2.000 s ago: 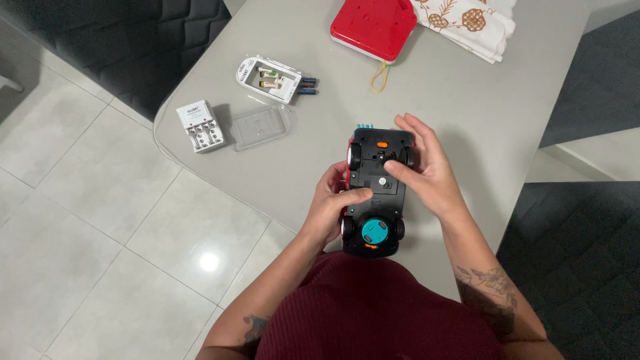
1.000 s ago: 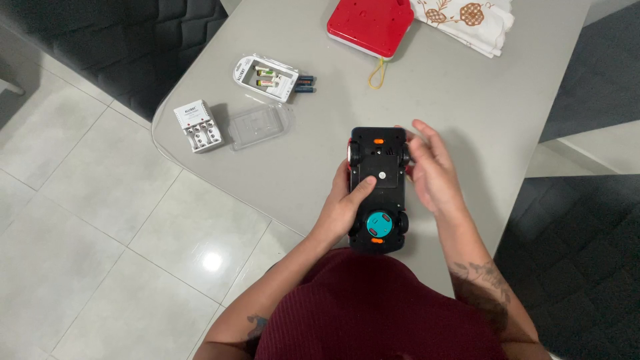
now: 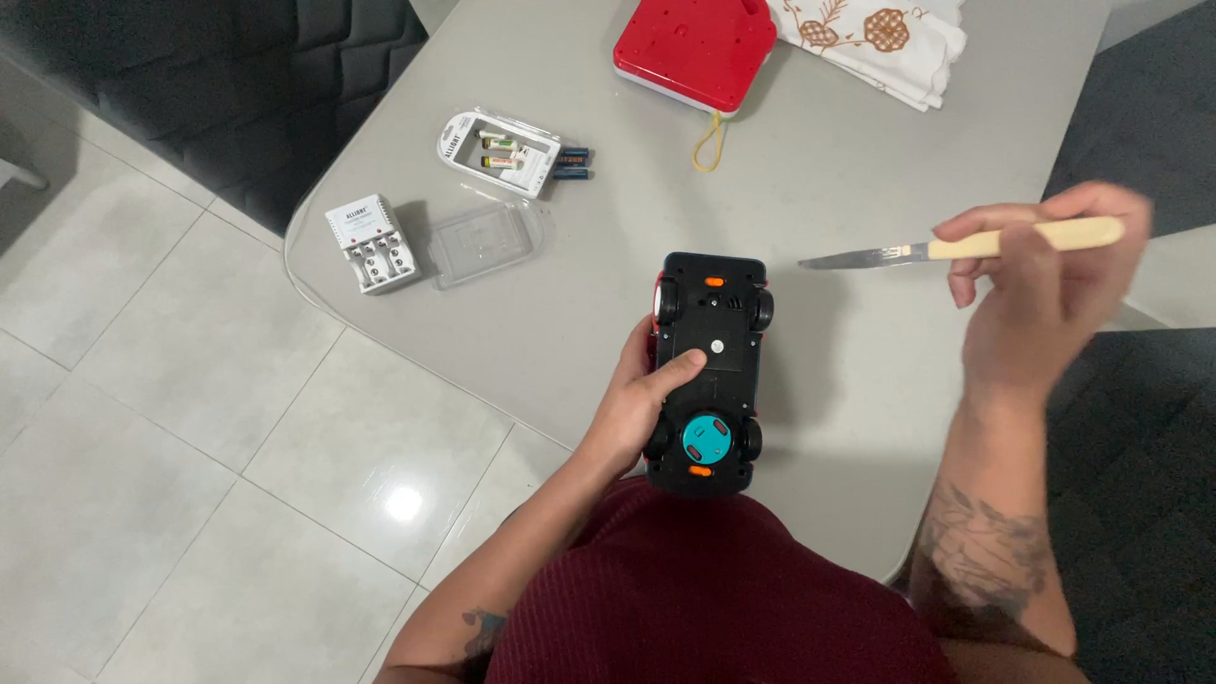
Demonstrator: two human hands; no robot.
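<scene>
My left hand (image 3: 638,404) grips a toy car (image 3: 708,385) by its left side, thumb on the black underside, which faces up. The underside shows black wheels, a teal disc (image 3: 707,439), orange parts and a panel with a pale round spot near its middle. My right hand (image 3: 1035,275), slightly blurred, holds a table knife (image 3: 1021,237) by its cream handle. The metal blade points left, a little above and to the right of the car, not touching it.
Left on the grey table (image 3: 589,313) lie a white battery charger (image 3: 373,244), a clear plastic cover (image 3: 483,245) and an open package (image 3: 499,152) with batteries, with dark batteries (image 3: 572,164) beside it. A red case (image 3: 696,47) and a printed white cloth (image 3: 869,38) lie at the back.
My right hand has moved off the car to the right and now holds a knife, not seen in the earlier frames. My left hand still holds the car with its underside up.
</scene>
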